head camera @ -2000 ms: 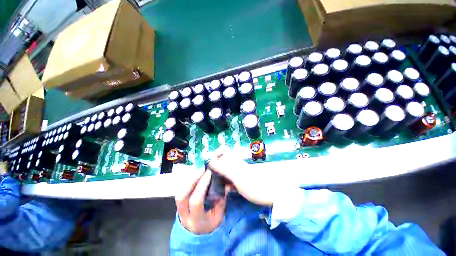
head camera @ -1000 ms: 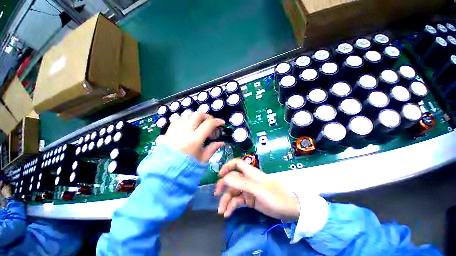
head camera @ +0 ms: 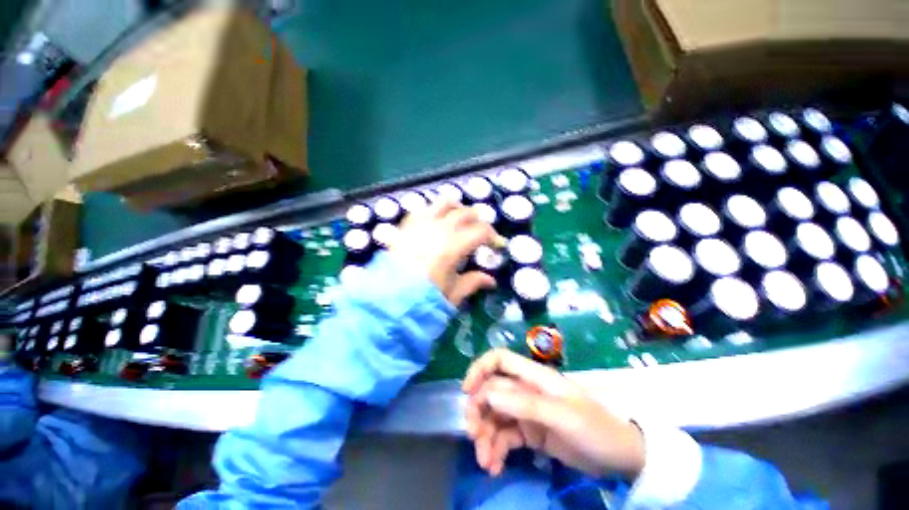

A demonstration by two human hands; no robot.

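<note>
A green circuit board (head camera: 580,297) lies in front of me, with black capacitors (head camera: 529,283) standing on it, their round silvery tops up. My left hand (head camera: 444,249) reaches over the board; its thumb and fingers are around a capacitor (head camera: 488,258) just left of the right-hand column. My hand and sleeve hide part of the capacitor rows, and the capacitor's lower end is hidden. My right hand (head camera: 548,413) is over the pale rail at the near edge, palm turned inward, fingers loosely curved; nothing shows in it. An orange wound coil (head camera: 544,343) sits at the board's near edge.
More capacitor-filled boards stand left and right (head camera: 764,249) along the pale rail (head camera: 797,383). Brown cartons sit on the green bench at upper left (head camera: 169,110) and upper right (head camera: 787,30). Another person's blue sleeve (head camera: 60,438) is at lower left.
My hands were together around a dark capacitor near the rail; they parted, and my left hand moved out over the board. Since the last earlier frame the view has shifted slightly.
</note>
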